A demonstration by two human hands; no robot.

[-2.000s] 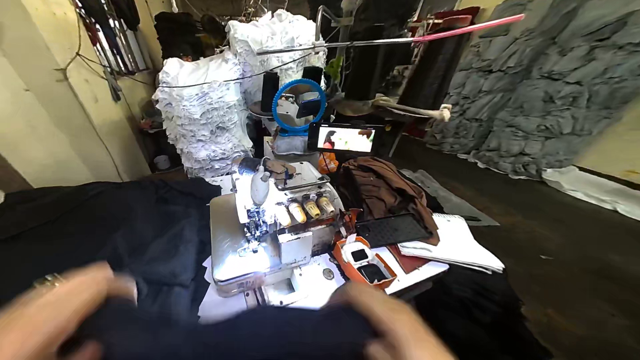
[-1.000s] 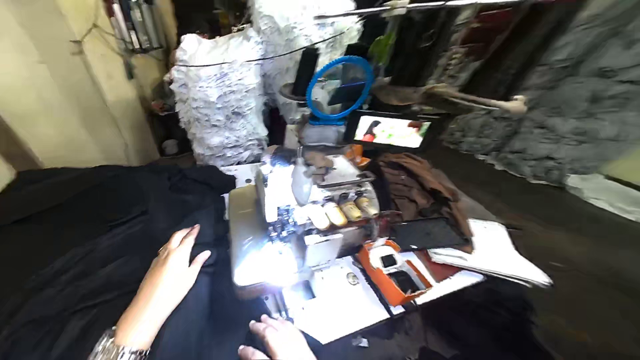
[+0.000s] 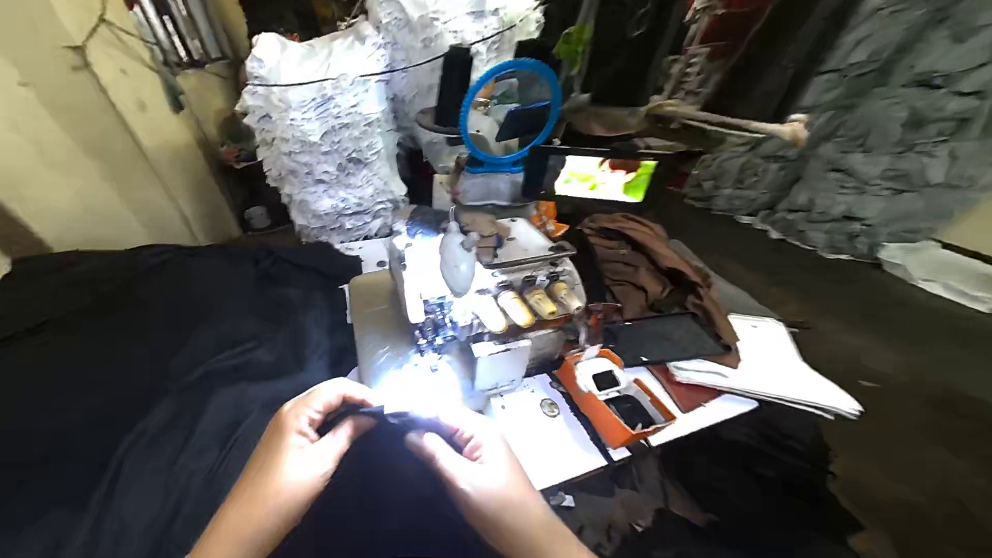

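Both hands pinch the edge of a dark fabric piece [image 3: 403, 496] just in front of an overlock sewing machine [image 3: 496, 263]. My left hand [image 3: 310, 434] has thumb and fingers closed on the fabric's upper left edge. A short gap to the right, my right hand [image 3: 465, 457] grips the same edge. Bright lamp light falls on the machine's needle area behind the fingers and washes out detail there. More black fabric [image 3: 155, 372] is spread over the left side.
Right of the machine lie an orange tray [image 3: 589, 403] with small items, a dark flat device [image 3: 663, 339], brown cloth [image 3: 643, 256] and folded white cloth [image 3: 767, 364]. Behind stand a blue-framed round mirror [image 3: 510, 164], a lit phone screen [image 3: 604, 178] and tall white fabric stacks [image 3: 325, 132].
One second ago my left hand lay spread on the black fabric and my right hand was low at the front edge. Now they are close together, both holding a fabric edge by the machine.
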